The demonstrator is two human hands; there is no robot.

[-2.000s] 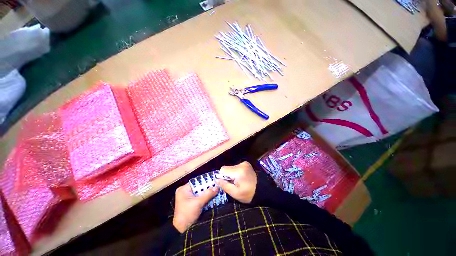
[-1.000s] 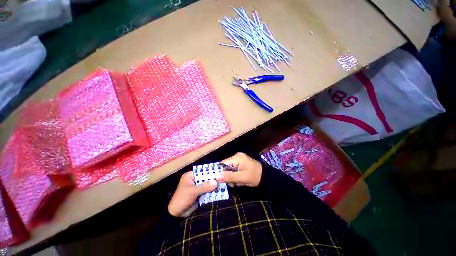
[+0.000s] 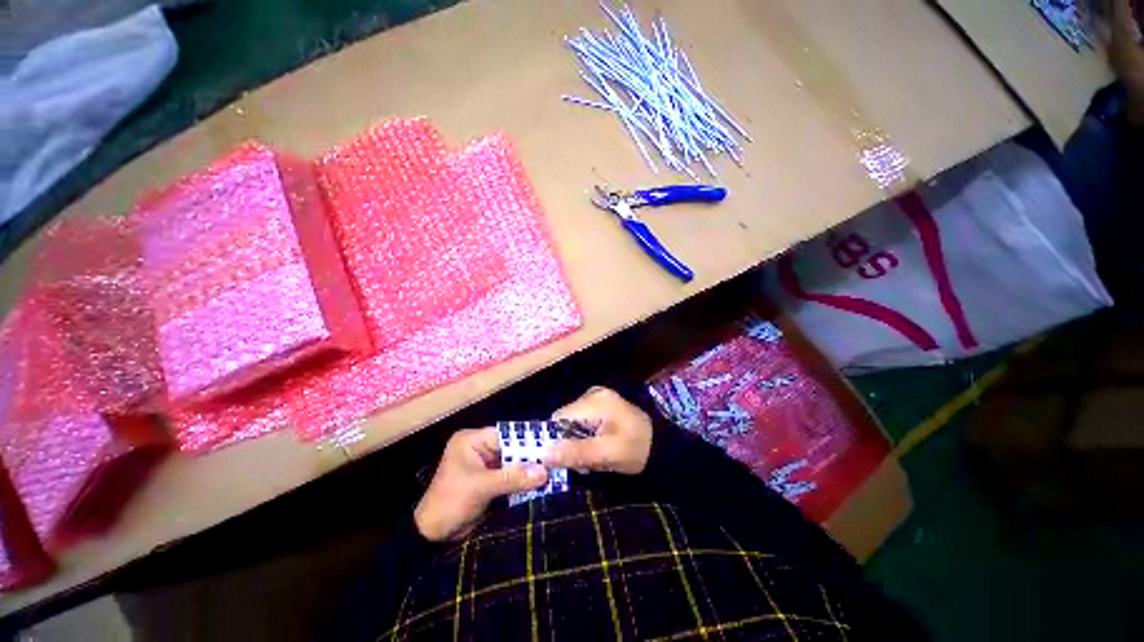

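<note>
A small white PCB panel (image 3: 526, 440) with rows of dark dots is held over my lap, below the bench edge. My left hand (image 3: 462, 483) grips its left and lower side. My right hand (image 3: 610, 433) grips its right side, with dark parts showing between the fingers; I cannot tell if that piece is separate. Diagonal cutters (image 3: 644, 223) with blue handles lie on the bench, jaws to the left. A loose pile of thin white waste strips (image 3: 659, 90) lies behind the cutters.
Pink bubble wrap (image 3: 427, 276) and a thick wrapped pack (image 3: 238, 276) cover the bench's left part. A cardboard carton (image 3: 886, 508) with small boards and pink lining is below the bench edge at right. A white woven sack (image 3: 1004, 251) is beside it. Part of a person shows top right.
The panel piece in my hands has tilted and looks shorter than a second ago. Both hands stay close together over the lap. The view has shifted slightly.
</note>
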